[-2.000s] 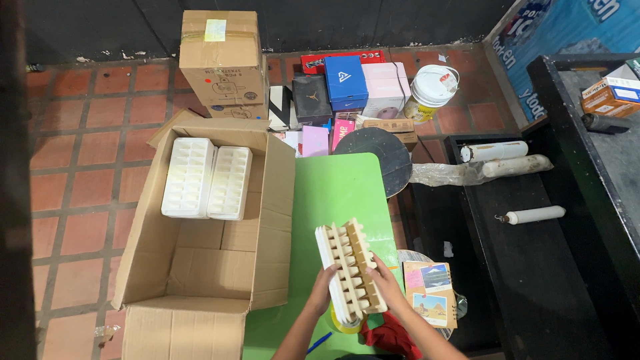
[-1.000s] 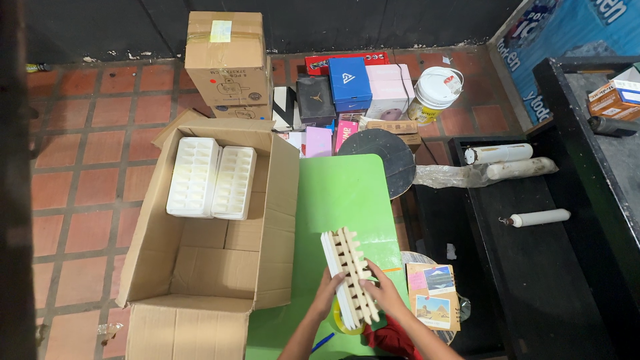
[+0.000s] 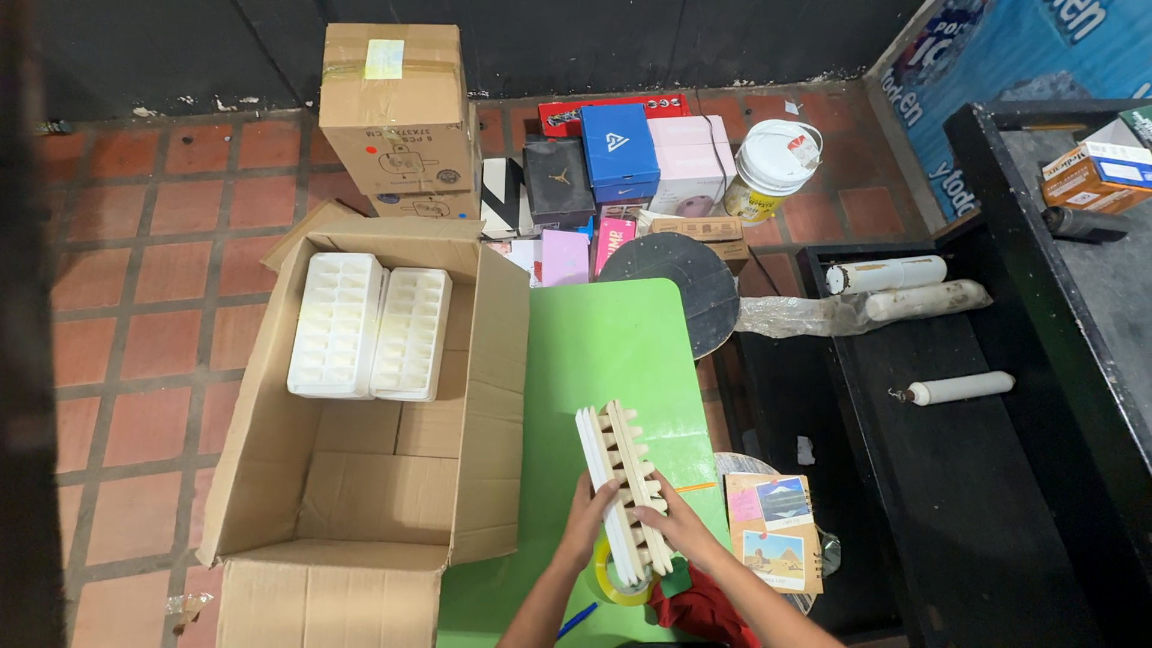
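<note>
Over a green table (image 3: 603,360), my left hand (image 3: 587,522) and my right hand (image 3: 677,522) hold a bundle of white plastic ice cube trays (image 3: 625,490) from both sides, tilted on edge. A roll of yellowish tape (image 3: 605,576) lies under the bundle's lower end. Beside my left forearm is a blue pen (image 3: 578,619); an orange pencil (image 3: 696,487) lies near my right hand. To the left stands an open cardboard box (image 3: 378,495) with two stacks of white ice cube trays, a left stack (image 3: 333,324) and a right stack (image 3: 410,333).
Closed cartons (image 3: 391,117) stand behind the open box. Shoe boxes (image 3: 621,148) and a white bucket (image 3: 776,162) stand beyond the table, near a round black stool seat (image 3: 670,279). Red cloth (image 3: 702,607) lies by my right forearm, a notebook with pictures (image 3: 774,531) farther right, black shelving (image 3: 936,450) beyond.
The trays in my hands have turned from showing more of their undersides to standing more on edge. Both hands still hold them above the table.
</note>
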